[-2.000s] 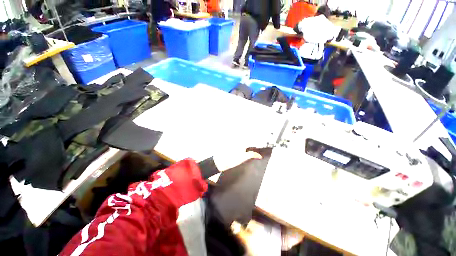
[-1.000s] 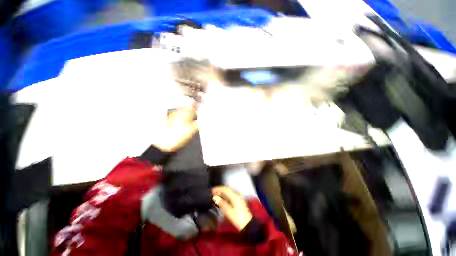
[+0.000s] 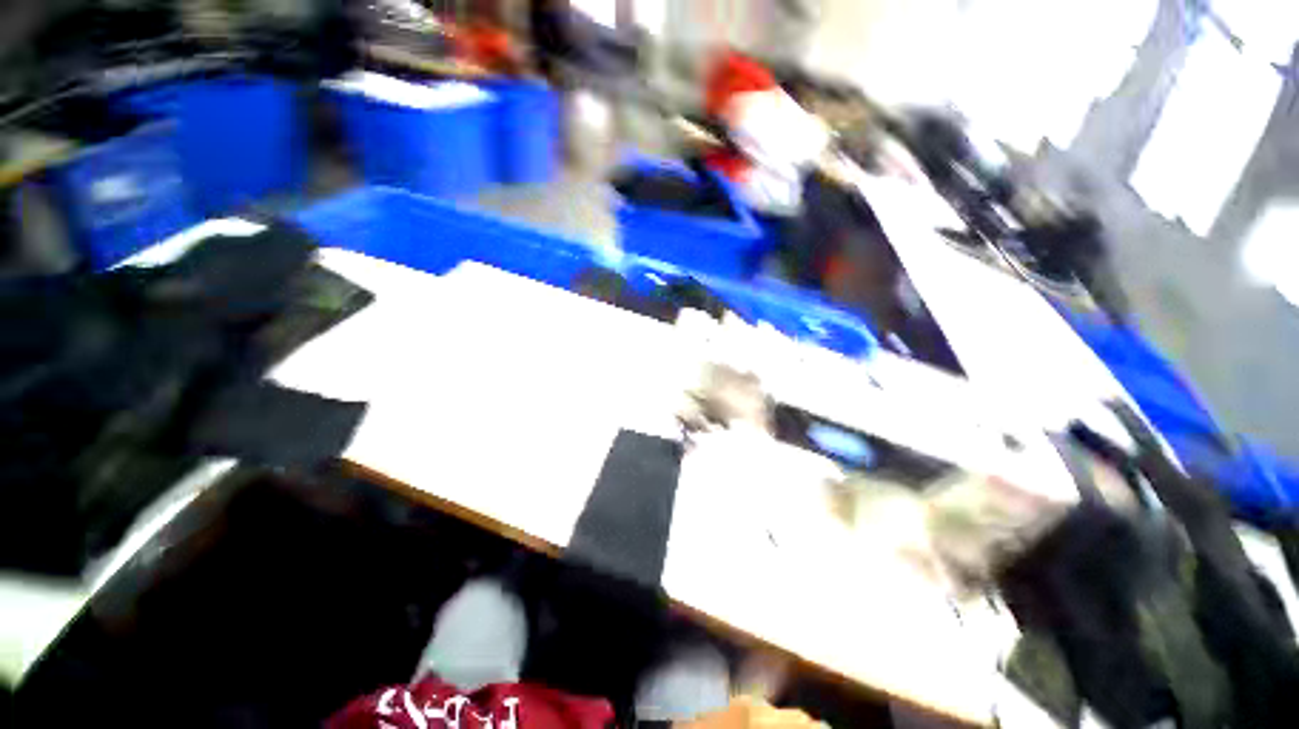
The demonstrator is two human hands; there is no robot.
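Observation:
The frame is blurred. A black fabric panel [image 3: 627,499] lies on the white sewing table, its top end near the needle area of the white sewing machine [image 3: 926,406] and its lower end at the table's front edge. Neither of my hands can be made out; part of my red clothing [image 3: 499,708] shows at the bottom edge. A small tan patch beside it is cut off, and I cannot tell what it is.
Dark and camouflage pieces [image 3: 242,342] are piled at the left. A blue bin [image 3: 413,228] stands behind the table, with more blue bins beyond. A person in red and white [image 3: 762,128] is in the background. Dark and camouflage fabric [image 3: 1125,598] lies at the right.
The view has swung up and to the left. Both hands, on or near the black panel before, are no longer visible. The panel now lies on the table without a visible hand on it.

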